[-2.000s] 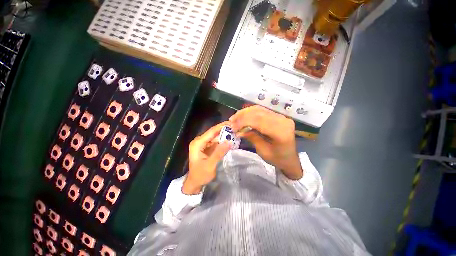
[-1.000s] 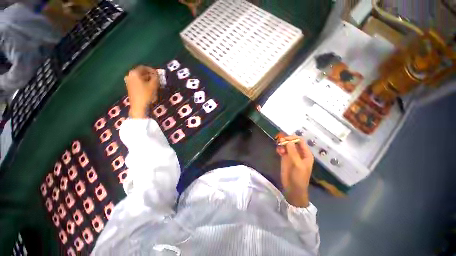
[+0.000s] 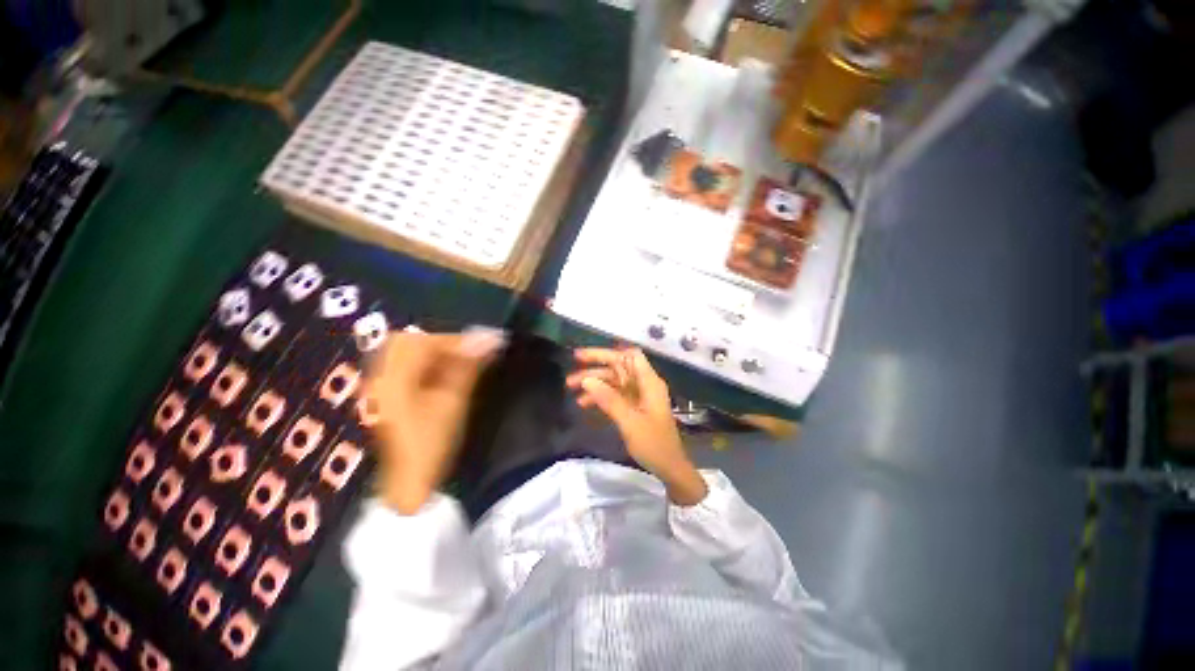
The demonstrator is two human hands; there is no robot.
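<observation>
My left hand is blurred, at the right edge of the black parts tray. A pale blurred piece shows at its fingertips; its type cannot be told. My right hand is in front of the press, fingers partly curled; whether they hold anything small is unclear. White housings lie in the tray's upper rows, two in the second row. Unfinished reddish housings fill the rows below. My left hand covers part of the tray's right side.
The white sheet lies on tan layers behind the tray. The press base stands at the right, its knobs along the front. A white housing sits in an orange-brown nest near the gold press head. Another tray is far left.
My left hand has moved right from the tray's upper rows. The second row now shows two white housings, against one in the oldest frame. My right hand's thin pale item no longer shows clearly.
</observation>
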